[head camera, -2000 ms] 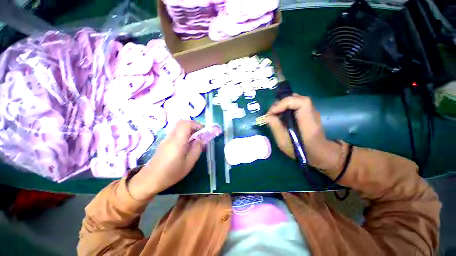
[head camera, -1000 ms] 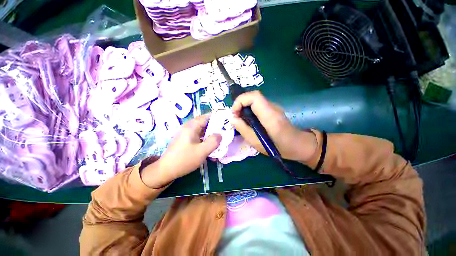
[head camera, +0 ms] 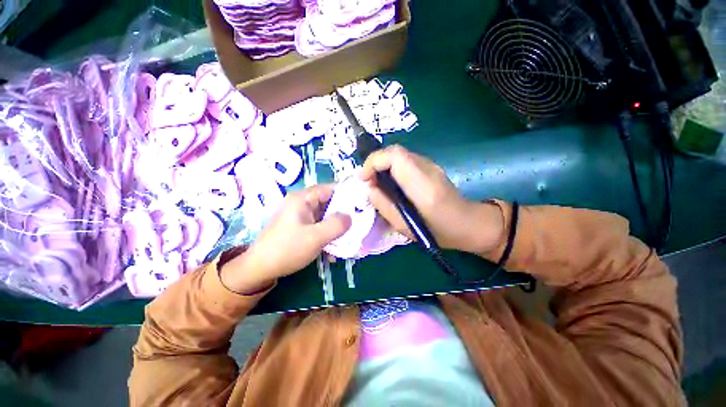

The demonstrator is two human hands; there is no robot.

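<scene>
My left hand is shut on a pink plastic housing, held low over the bench with the thumb on its face. My right hand grips the black handle of the soldering iron; its metal tip points up and away towards the loose pile of small white inserts. The right fingertips touch the housing's upper right edge. Whether they pinch a small part is hidden by glare. Another pink housing shows beneath the held one, near the bench edge.
A cardboard box of stacked housings stands at the top. A clear bag and loose housings lie left. Thin translucent strips lie by the bench edge. A black fan and a black unit with a red light are at right.
Since the oldest frame, my left hand has brought its housing inward and my right hand has moved left to meet it, still holding the iron. The last second shows only slight hand movement.
</scene>
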